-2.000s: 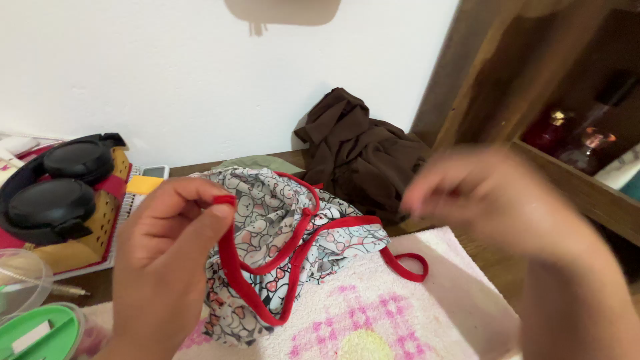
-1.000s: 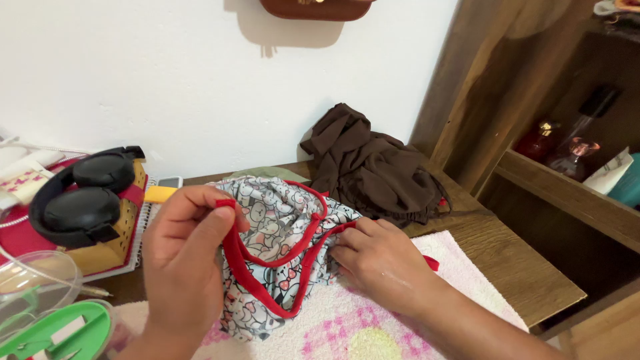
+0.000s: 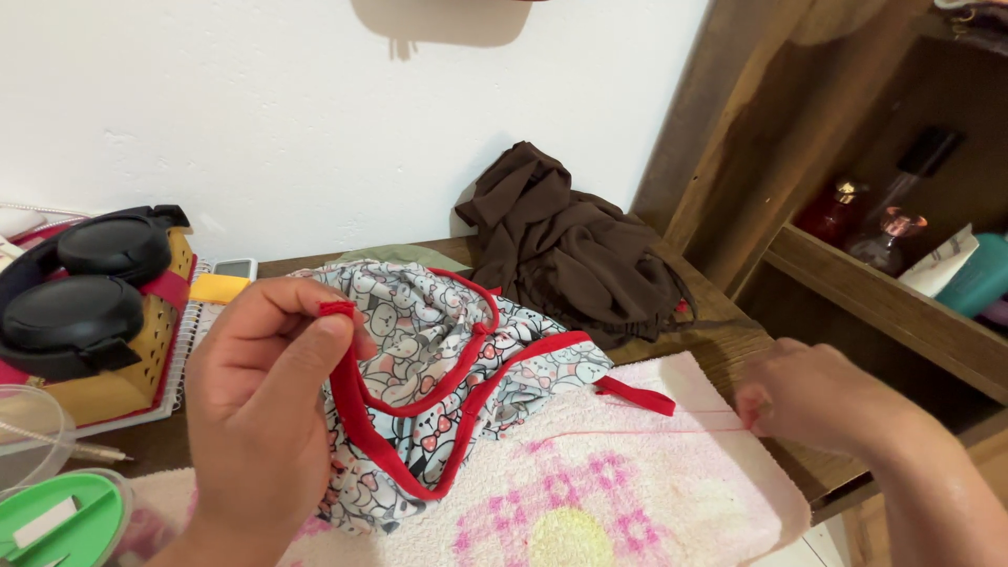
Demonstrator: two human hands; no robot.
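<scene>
My left hand (image 3: 268,394) pinches the folded end of a red fabric binding (image 3: 354,425) between thumb and forefinger. The binding edges a light printed garment (image 3: 394,315) with a cartoon animal pattern, which lies bunched on a white and pink towel (image 3: 669,488). To the right, my right hand (image 3: 795,390) is closed on a thin red thread (image 3: 669,431) that runs leftward over the towel toward the garment. Whether a needle is in those fingers cannot be seen. A short red strap (image 3: 638,395) sticks out from the garment's right side.
Dark brown cloth (image 3: 583,244) is heaped against the wall. Black headphones (image 3: 87,291) rest on a yellow box beside a spiral notebook at left. A green divided tray (image 3: 63,520) holds small items. Bottles and tubes (image 3: 976,272) stand on a wooden shelf (image 3: 890,295) at right.
My right hand was at the garment one second ago and is now out to the right, with red thread stretched behind it. My left hand keeps its pinch on the binding.
</scene>
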